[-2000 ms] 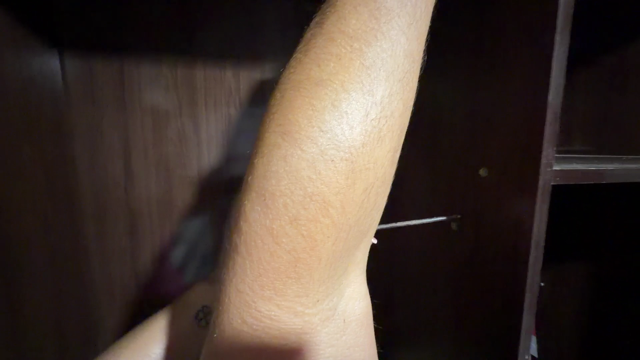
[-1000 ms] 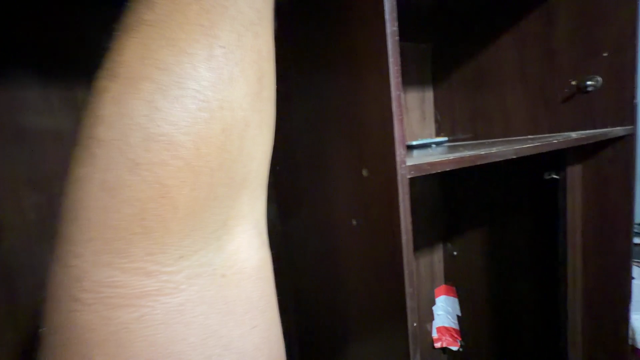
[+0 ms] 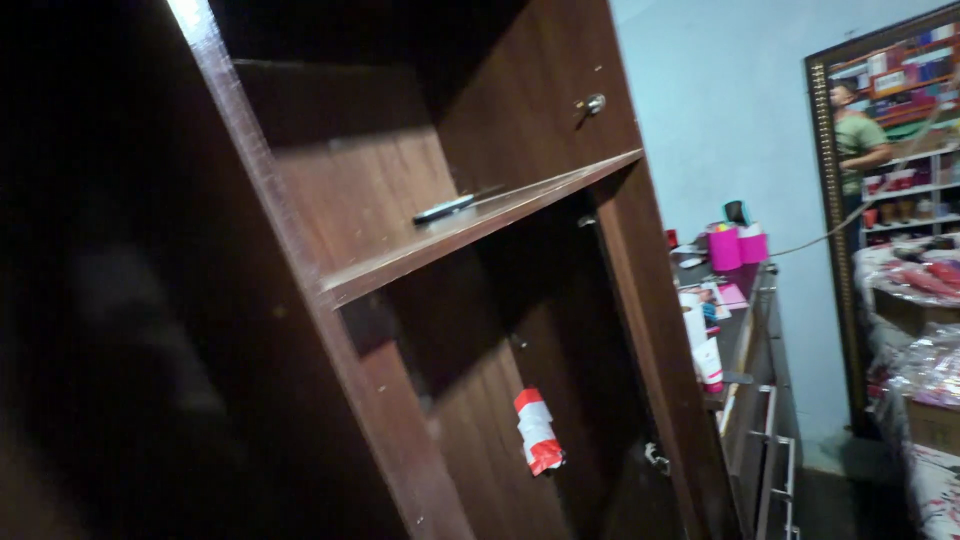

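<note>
Neither of my hands shows in the head view, so what they hold cannot be seen. A dark brown wooden cabinet (image 3: 330,345) fills the left and middle of the view, tilted. On its shelf (image 3: 487,221) lies a thin, dark, flat object (image 3: 443,209) with a light top. Lower down, red and white tape (image 3: 538,432) is stuck on an inner panel. A metal knob or fitting (image 3: 595,104) sits on the upper right side panel, and a metal hinge (image 3: 657,458) is at the lower right post.
Right of the cabinet stands a dresser (image 3: 739,330) with pink containers (image 3: 724,248), a tube (image 3: 707,364) and papers on top. A framed mirror (image 3: 831,225) against the blue wall reflects a person and stocked shelves. Plastic-wrapped goods (image 3: 934,367) lie at the far right.
The bare arm that crossed the view in both earlier frames is out of sight. The view has swung right, bringing in the dresser, wall and mirror.
</note>
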